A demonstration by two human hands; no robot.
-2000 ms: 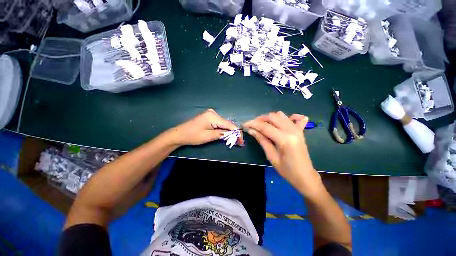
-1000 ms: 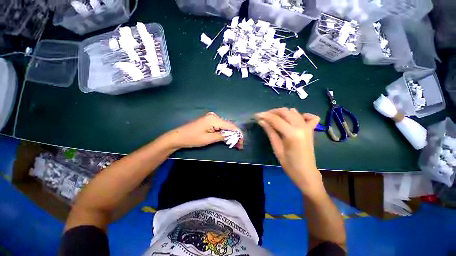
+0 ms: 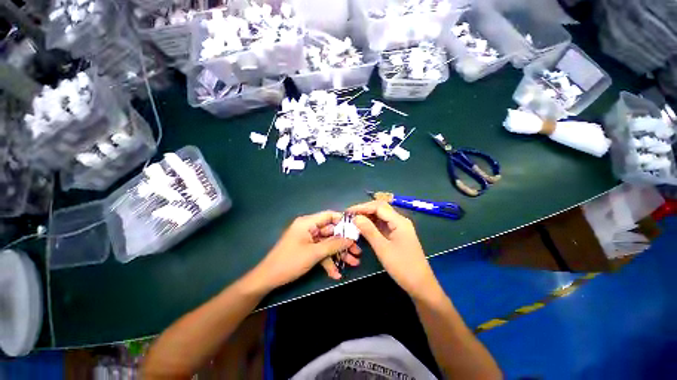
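My left hand [image 3: 306,246] holds a small bunch of white pin-mounted pieces [image 3: 346,228], their thin stems pointing down past the fingers. My right hand [image 3: 388,237] touches the bunch from the right with thumb and fingertips; whether it grips a piece is hidden by the fingers. The pen-shaped tool [image 3: 424,205], blue with a tan end, lies on the green bench just beyond my right hand. A loose pile of white pieces [image 3: 323,126] lies farther back. The finished-parts tub [image 3: 132,243] at left holds pieces in rows.
Nippers [image 3: 473,165] with dark blue handles lie right of the pile. A white wrapped bundle [image 3: 586,136] and small open tub [image 3: 594,80] are at right. Parts tubs [image 3: 404,87] line the back, some stacked. A tub lid [image 3: 79,234] lies left. The bench edge curves in front.
The view has turned and shifted, showing more tubs at the back. My right hand has moved in from the right to meet my left hand at the bunch. The pen-shaped tool now shows fully.
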